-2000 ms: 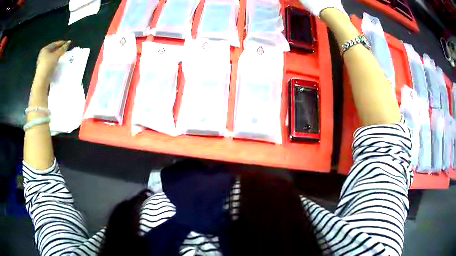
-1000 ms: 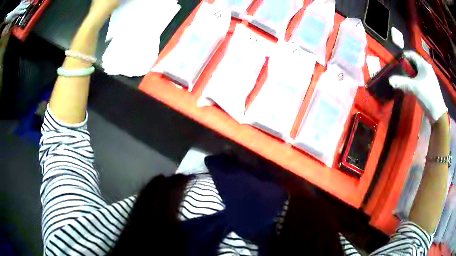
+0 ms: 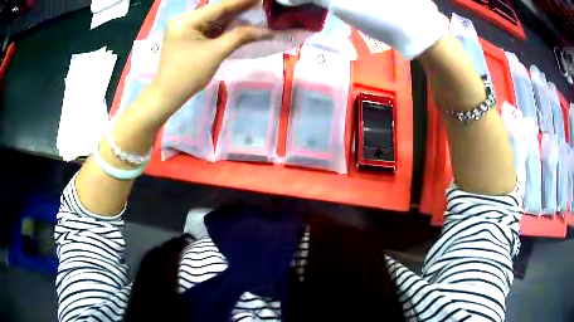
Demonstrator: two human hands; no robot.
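My bare left hand [image 3: 201,44] holds a translucent protective bag [image 3: 264,48] at the top centre. My gloved right hand [image 3: 390,22] holds a black and red handset [image 3: 296,17] at the bag's mouth; how far it is inside is hard to tell. Below them, the red tray [image 3: 264,182] holds several bagged handsets [image 3: 248,119]. One unbagged handset [image 3: 376,132] with red edges lies in the tray's right column, and the pocket above it shows no handset.
A fanned stack of white bags [image 3: 87,104] lies on the green bench left of the tray. More white sheets [image 3: 108,9] lie at the top left. A second red tray [image 3: 434,188] with bagged handsets [image 3: 551,163] stands to the right.
My hands have come together above the tray. My left hand has left the bag stack with a bag, and my right hand has brought the upper handset from the right column. The view has swung back.
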